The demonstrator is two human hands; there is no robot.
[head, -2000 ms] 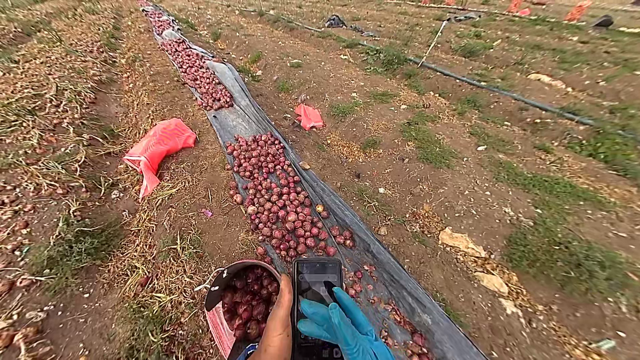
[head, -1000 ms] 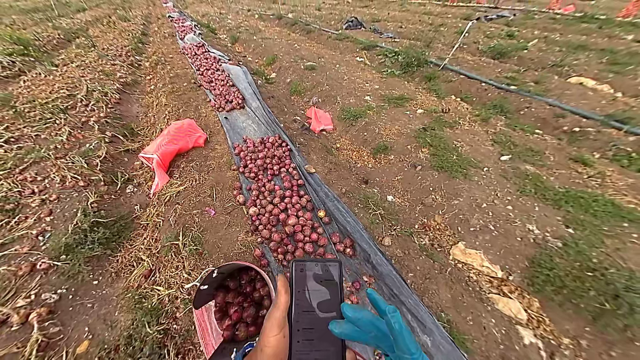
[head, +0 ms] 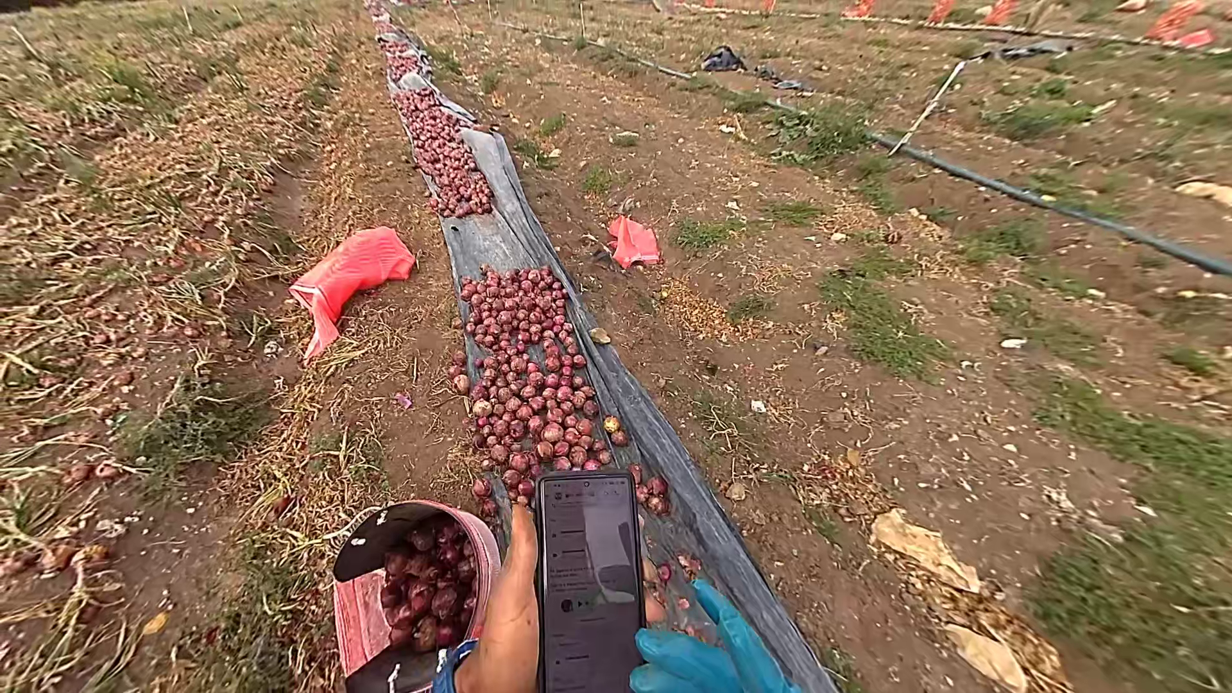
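A black smartphone [head: 590, 582] with a lit screen is held upright in my bare left hand [head: 510, 611], its thumb along the left edge and fingertips showing at the right edge. Just right of the phone is my right hand [head: 717, 650] in a blue rubber glove, fingers apart, holding nothing. Left of my left hand stands a reddish bucket [head: 358, 616], partly filled with red onions [head: 433, 582]. Beyond the phone, many loose red onions [head: 529, 375] lie on a long grey plastic sheet [head: 674, 462].
A red mesh sack [head: 356, 279] lies on the soil left of the sheet, a smaller red sack piece [head: 633, 242] to its right. A dark hose [head: 1039, 197] crosses the right side near a thin white stake [head: 926, 108]. Dry onion tops [head: 125, 260] cover the left ground.
My gloved right hand was over the phone's screen two seconds ago; it has moved off to the right. The phone has stayed in my left hand. The view has shifted slightly.
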